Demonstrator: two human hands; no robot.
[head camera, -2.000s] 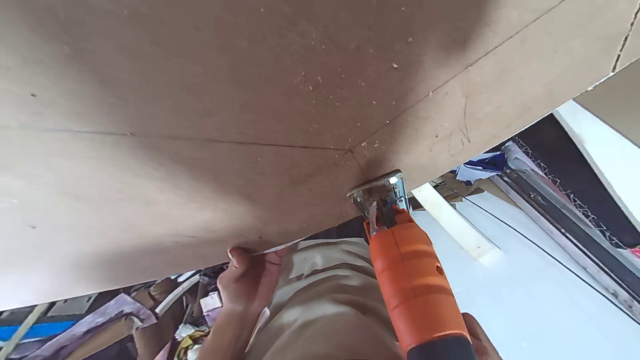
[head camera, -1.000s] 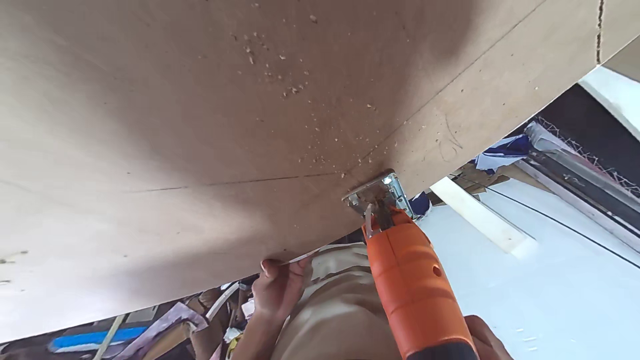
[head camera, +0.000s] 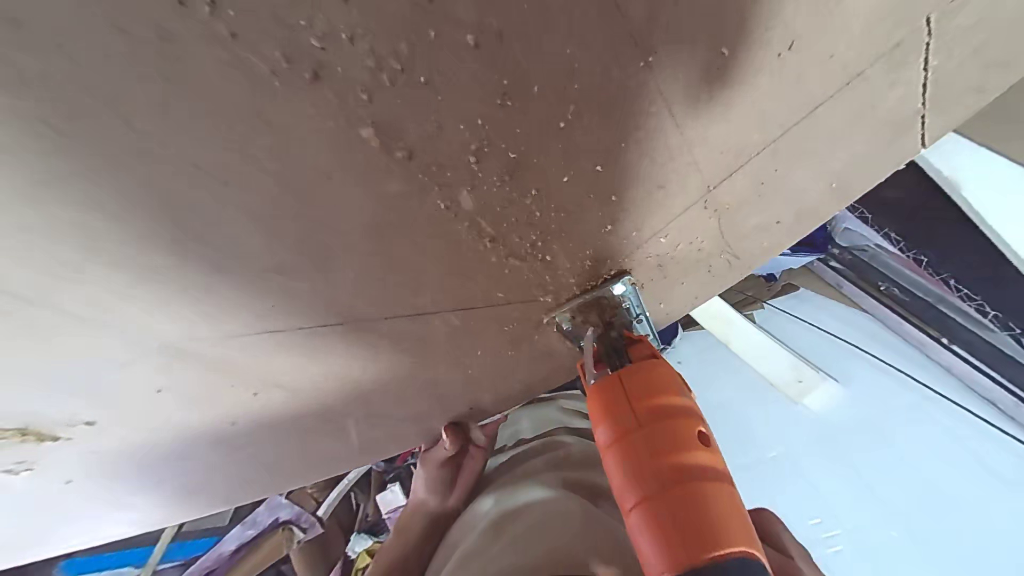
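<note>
A large brown wood panel (head camera: 360, 240) bears pencil lines and scattered sawdust chips. An orange jigsaw (head camera: 664, 456) rests with its metal base plate on the panel's near edge, close to where the pencil lines meet; its blade is hidden. Only part of my right hand (head camera: 780, 540) shows, behind the jigsaw body at the bottom, and its grip is mostly hidden. My left hand (head camera: 456, 464) pinches the near edge of the panel, left of the jigsaw, in front of my clothed torso.
A short cut (head camera: 926, 88) runs in from the panel's edge at upper right. Below lie a white sheet (head camera: 800, 480), a pale strip (head camera: 760, 348) and a thin dark cable (head camera: 864, 348). Mixed scraps and a blue strip (head camera: 136, 554) lie at lower left.
The jigsaw base has moved onto the spot near the meeting pencil lines, and more chips lie around it. My left hand stays at the panel's edge. The view has shifted.
</note>
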